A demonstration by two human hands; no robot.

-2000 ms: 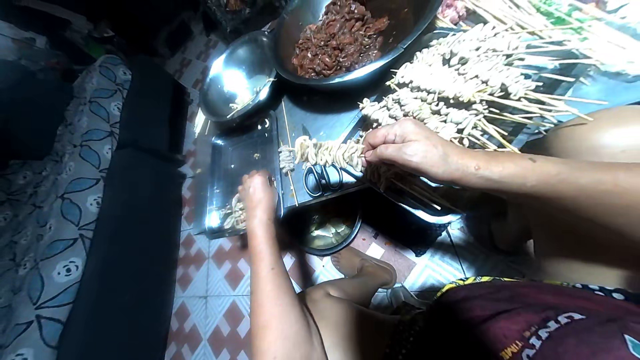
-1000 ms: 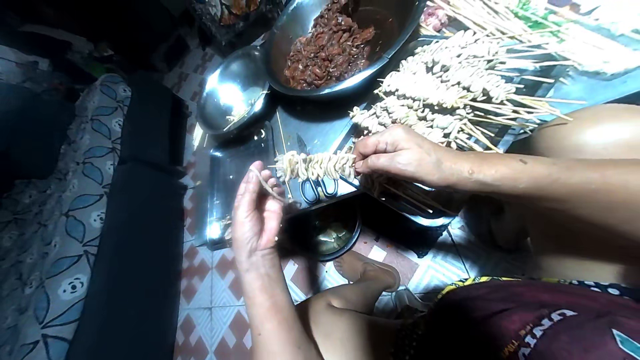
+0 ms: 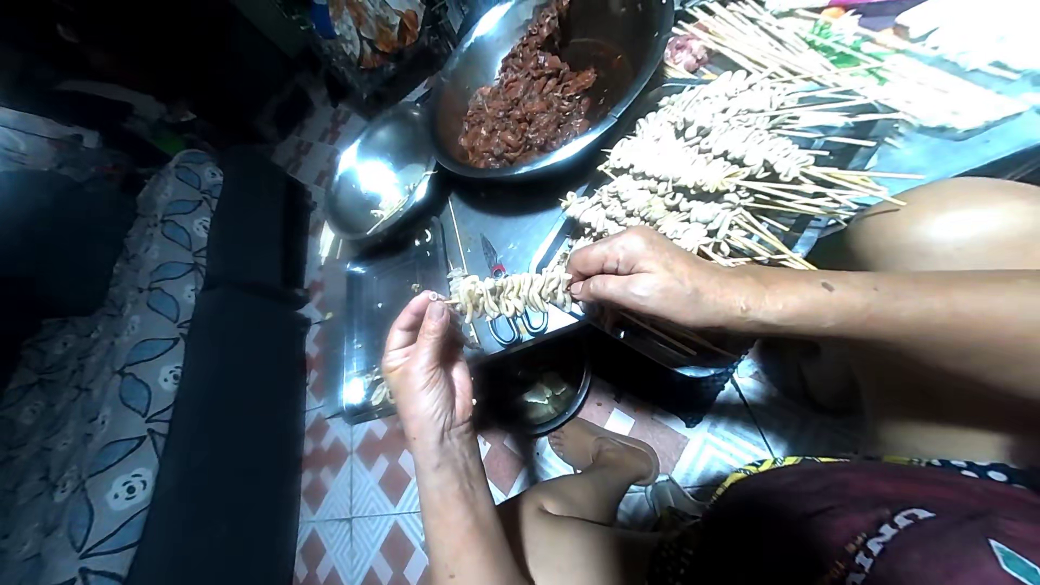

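Observation:
My right hand (image 3: 650, 276) grips one end of a skewer threaded with folded, pale intestine (image 3: 516, 294), held level above a metal tray. At the skewer's other end, my left hand (image 3: 431, 357) pinches a piece of intestine between thumb and fingertips at the tip. Scissors (image 3: 505, 325) lie on the tray just beneath the skewer. Beyond my right hand is a pile of loaded intestine skewers (image 3: 699, 154), their bare sticks pointing right. A loose bamboo stick (image 3: 457, 231) lies on the tray behind the held skewer.
A large steel bowl (image 3: 621, 122) of dark red meat stands at the back, beside a smaller steel bowl (image 3: 357, 187). Bare bamboo sticks (image 3: 756, 41) lie at the upper right. A clear tray (image 3: 351, 325) sits at left. Below is a dark-rimmed bowl (image 3: 581, 398) near a foot on the tiles.
My left hand has risen from the clear tray to the skewer's left end, bringing a strand of intestine. My right hand keeps its grip on the skewer.

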